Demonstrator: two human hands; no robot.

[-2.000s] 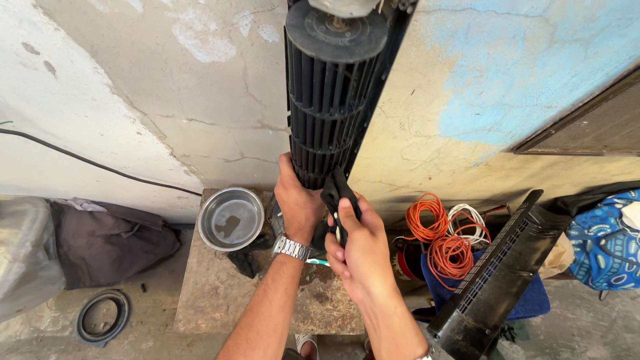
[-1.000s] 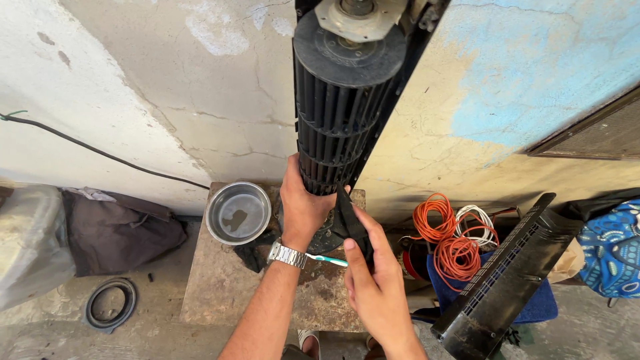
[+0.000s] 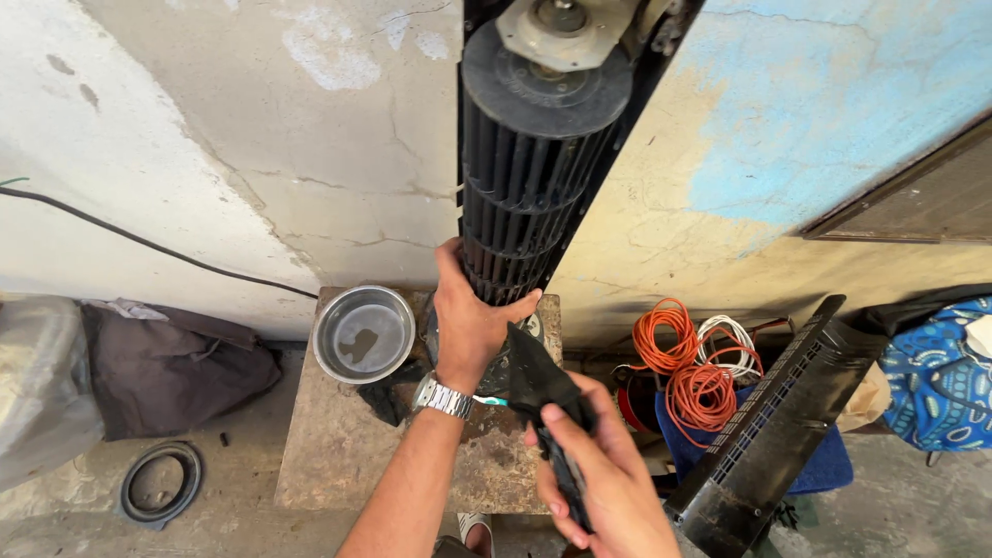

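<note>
A black cylindrical blower wheel of a tower fan stands upright in its open black housing, with a pale metal motor bracket on top. My left hand, with a metal-band watch at the wrist, is wrapped around the lower part of the wheel. Just below and to the right, my right hand grips a black cloth, its upper end near my left fingers. Beside the watch shows part of a teal and white handle. The base of the fan is mostly hidden by my hands.
A metal bowl with some liquid sits on the worn wooden table. Orange cable coils, a white coil and a black slotted fan cover are at right. A dark bag and a ring-shaped part lie at left.
My right hand has moved down, away from the blower wheel, with the black cloth in it. My left hand has stayed around the lower wheel.
</note>
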